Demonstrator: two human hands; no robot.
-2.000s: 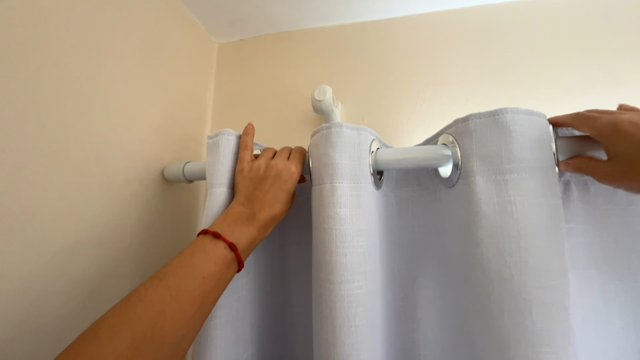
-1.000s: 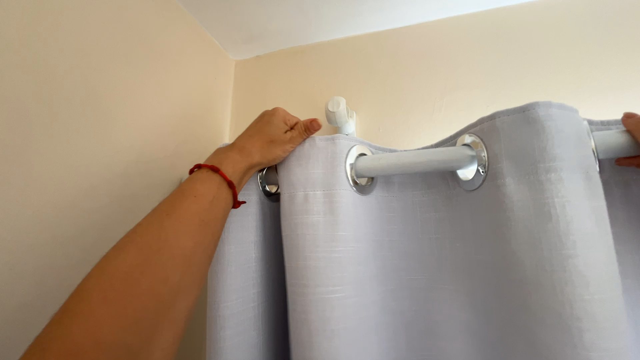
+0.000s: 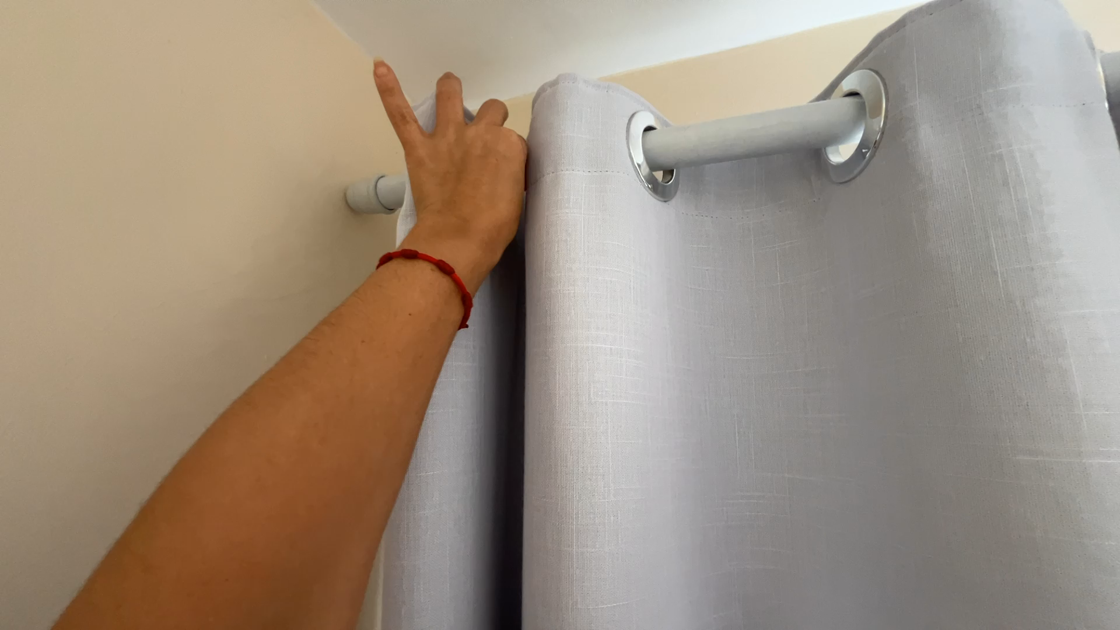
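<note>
My left hand [image 3: 464, 175], with a red cord bracelet [image 3: 437, 267] at the wrist, is raised at the top of a pale grey grommet curtain [image 3: 770, 350]. It covers part of the rod between two folds, some fingers pointing up; its thumb and what it may grip are hidden. The white curtain rod [image 3: 757, 133] passes through a silver metal grommet [image 3: 653, 156] right of the hand and another grommet [image 3: 855, 127] farther right. The rod's end cap [image 3: 372, 195] shows left of the hand, by the wall. My right hand is out of view.
A beige side wall [image 3: 175, 219] stands close on the left. The white ceiling [image 3: 560, 35] meets the walls above the rod. The curtain's folds hang down through the middle and right of the view.
My left hand has moved from the top edge of the curtain fold to the rod area left of that fold. My right hand has left the view. The view is closer to the curtain.
</note>
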